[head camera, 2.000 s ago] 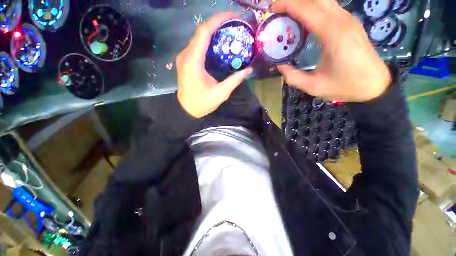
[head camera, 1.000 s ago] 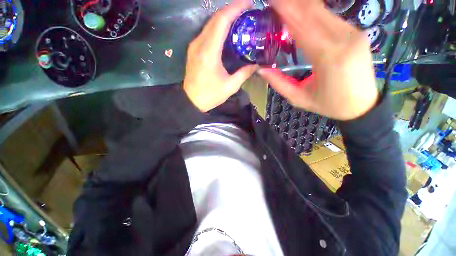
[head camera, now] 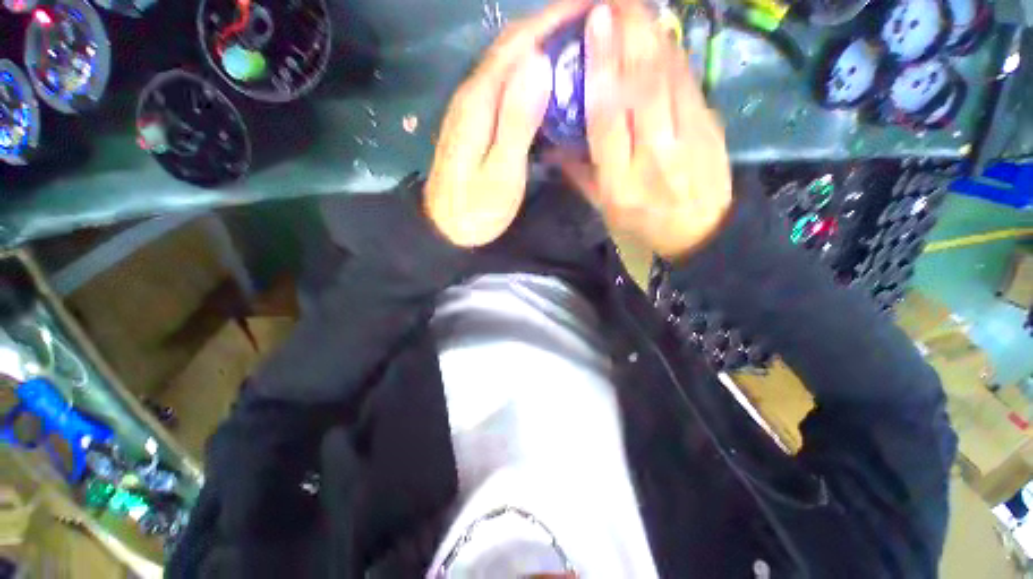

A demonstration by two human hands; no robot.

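A lamp unit [head camera: 568, 91] shows as a narrow blue-violet glowing strip between my two hands at the bench's near edge. My left hand [head camera: 487, 141] wraps its left side. My right hand [head camera: 657, 136] presses against its right side, slightly blurred. Most of the unit and the pale back cover are hidden by my hands. Two unlit dark lamp units with pale green spots lie at left, one [head camera: 266, 45] behind the other [head camera: 193, 128]. Blue-lit units [head camera: 68, 62] stand at the far left.
Pale back covers [head camera: 915, 88] are piled at right on the green mat [head camera: 374, 68]. Yellow-green handles [head camera: 761, 14] lie at the top. A black parts tray [head camera: 872, 221] with green and red lights is below right. A blue tool [head camera: 51, 424] is on the lower left shelf.
The pale cover in my right hand has come over to the lit unit in my left hand. My hands have closed together around them. The yellow-green handles and more back covers now show.
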